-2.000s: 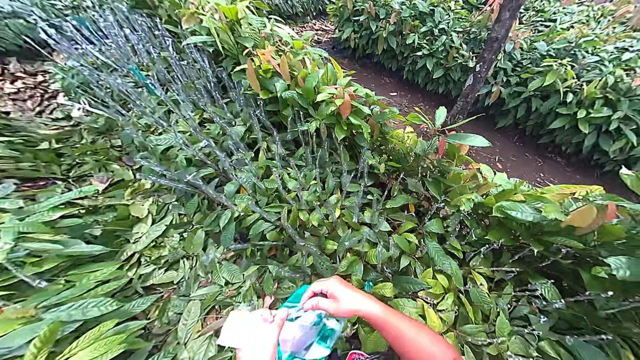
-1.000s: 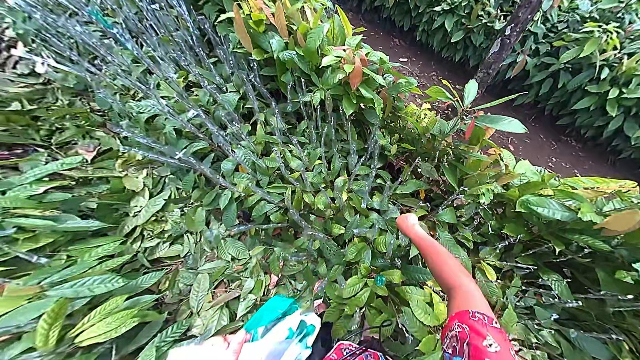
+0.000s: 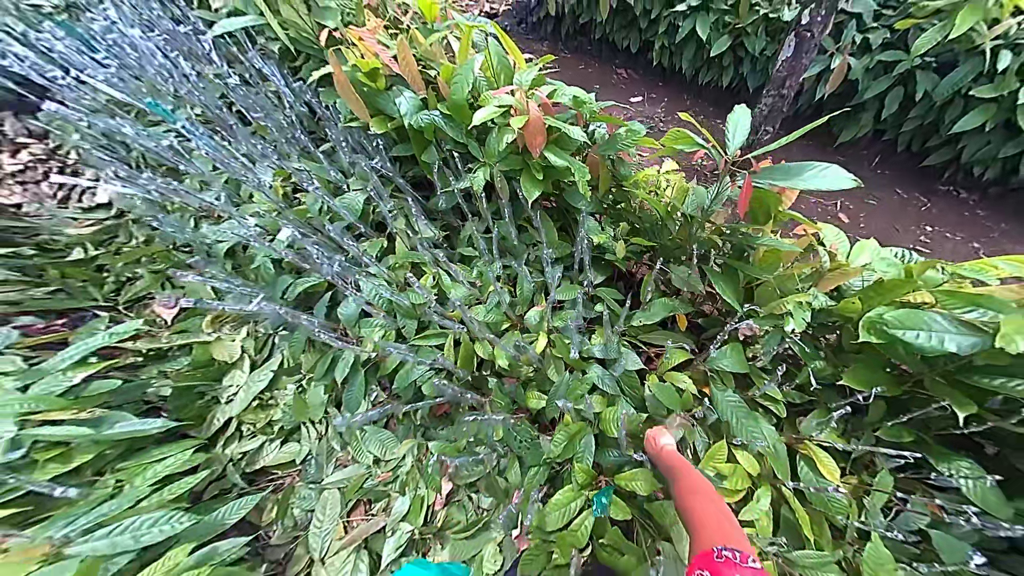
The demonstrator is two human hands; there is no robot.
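Observation:
My right hand (image 3: 661, 442) reaches in among green leafy seedlings (image 3: 600, 384). Its fingers are small and blurred against the leaves, so whether they grip anything cannot be told. A small teal scrap (image 3: 602, 501) lies among the leaves just below and left of that hand. At the bottom edge shows a bit of teal material (image 3: 432, 568). My left hand is out of view. Many thin shoots, apparently wrapped in clear plastic (image 3: 320, 240), lean up and left over the bed.
A brown dirt path (image 3: 888, 192) crosses the upper right, with a slim tree trunk (image 3: 792, 72) beside it. Beyond grows another dense row of leafy plants (image 3: 944, 88). Dry leaves (image 3: 40, 168) cover the ground at far left. A tall seedling (image 3: 808, 176) rises by the path.
My right hand has left the white and teal material at the bottom and moved into the foliage. My left hand, earlier holding that material, has passed out of view.

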